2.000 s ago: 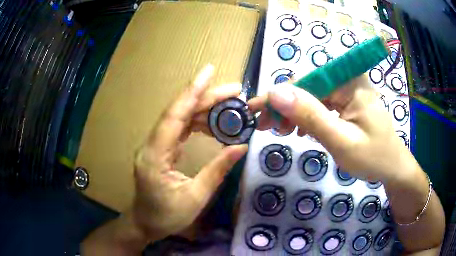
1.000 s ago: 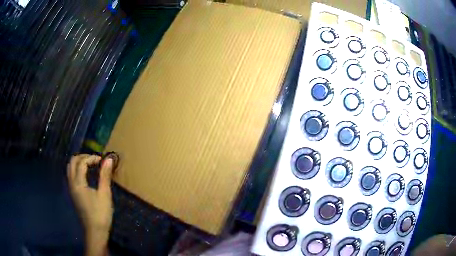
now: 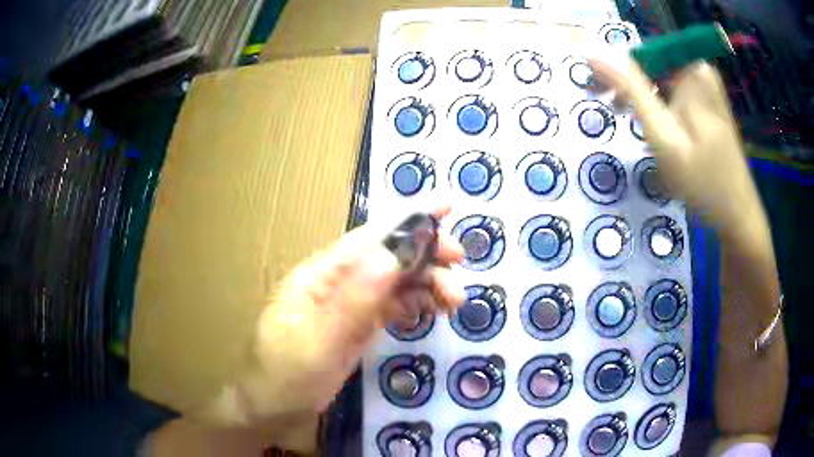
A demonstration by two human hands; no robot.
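Note:
My left hand (image 3: 335, 312) is blurred and holds a small speaker (image 3: 413, 245) by its rim, tilted, above the left side of the white tray (image 3: 379, 357). My right hand (image 3: 687, 134) is at the tray's upper right with the green test probe (image 3: 682, 51) in it; the fingertips are blurred over the top row of filled pockets. The tray holds rows of speakers, magnet side up, such as this one (image 3: 545, 242). One speaker (image 3: 617, 36) lies in the tray's far right corner. My left hand hides part of the tray's left columns.
The brown cardboard sheet (image 3: 259, 196) lies left of the tray, with no speaker visible on it. More brown cardboard (image 3: 326, 27) lies behind it. Tall glossy layers (image 3: 53, 241) stand at the left. A stack of edged boards (image 3: 134, 45) is at the far left.
My left hand has moved from the sheet's lower left corner to over the tray with the speaker. My right hand has come back into view with the probe. The view has shifted right.

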